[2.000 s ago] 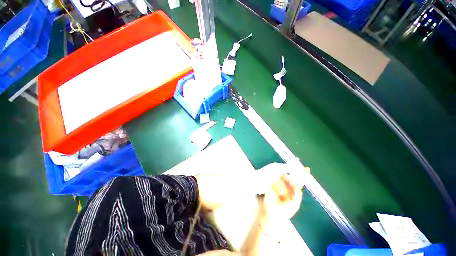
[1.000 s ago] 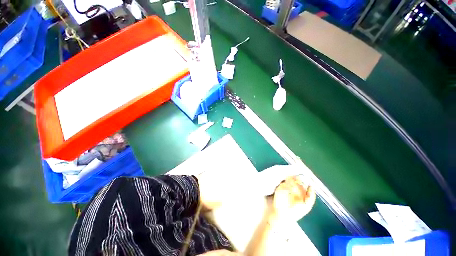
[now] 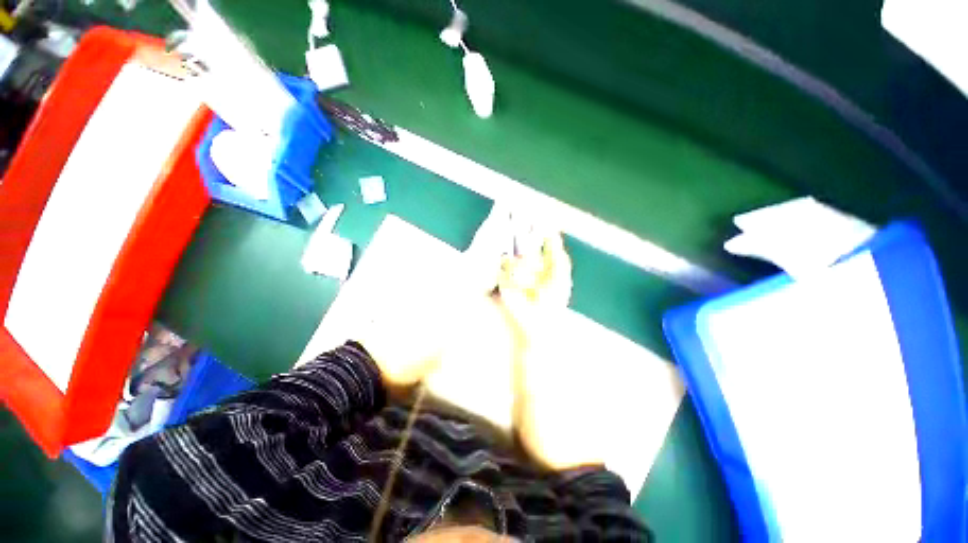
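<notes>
A cream mat (image 3: pixel 384 257) lies on the green bench, largely washed out by glare. My left hand (image 3: pixel 446 302) reaches over it from a dark striped sleeve; its outline melts into the mat and its fingers cannot be made out. My right hand (image 3: pixel 539 270) is beside it near the metal rail, with fingers bent. A pale shape (image 3: pixel 490 235) lies between the hands; whether it is a gloved hand or a held unit cannot be told. White corded units (image 3: pixel 479 85) lie on the green surface beyond the rail.
A red tray (image 3: pixel 133 292) is at left, with what looks like another person's hand (image 3: pixel 168 62) at its far end. A small blue bin (image 3: pixel 304 133), small squares (image 3: pixel 372 190) and a white scrap (image 3: pixel 327 255) lie nearby. A blue tray (image 3: pixel 732 424) with papers (image 3: pixel 796 235) is at right.
The view has turned and shifted right, so the blue tray shows much more and the red tray is cut off at left. My right forearm and sleeve now show. A hand appears by the red tray.
</notes>
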